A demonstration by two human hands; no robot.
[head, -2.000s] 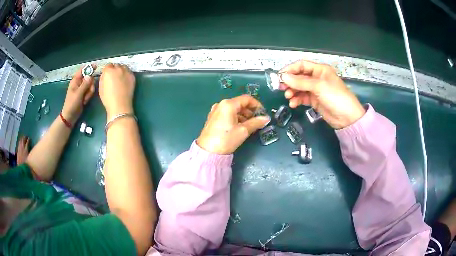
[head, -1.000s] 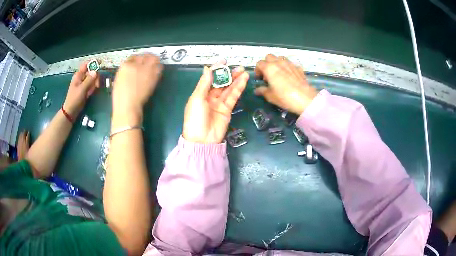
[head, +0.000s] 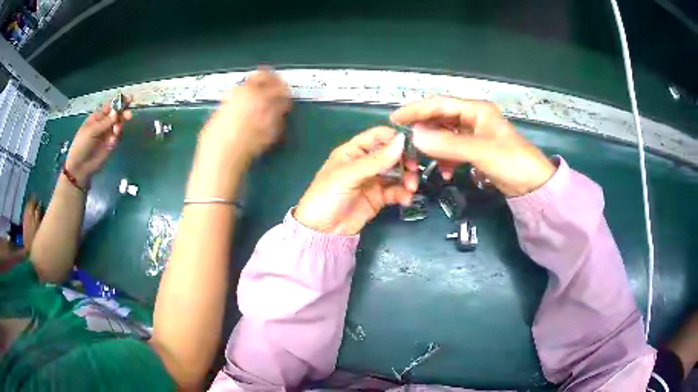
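My left hand (head: pixel 356 180) and my right hand (head: pixel 478 145) meet above the bench. Between their fingertips they hold a small unit (head: pixel 406 141), seen edge-on with a dark green part; the fingers hide most of it. Just below my hands lie several part-assembled dark-and-silver units, one under my left fingertips (head: pixel 414 208), one to its right (head: pixel 451 201). Another unit (head: pixel 464 236), with a small side projection, lies nearer to me.
The neighbour in green (head: pixel 84 344) reaches in from the left; one arm (head: pixel 207 245) is close to my left sleeve. A crinkled clear bag (head: pixel 159 243) lies there. A whitish rail (head: pixel 344 86) crosses behind. A white cable (head: pixel 639 153) hangs at right. Wire offcuts (head: pixel 417 361) lie near me.
My left hand, earlier open-palmed with a green board in a pale rim, has turned and moved right to my right hand. The neighbour's nearer hand has moved right along the rail.
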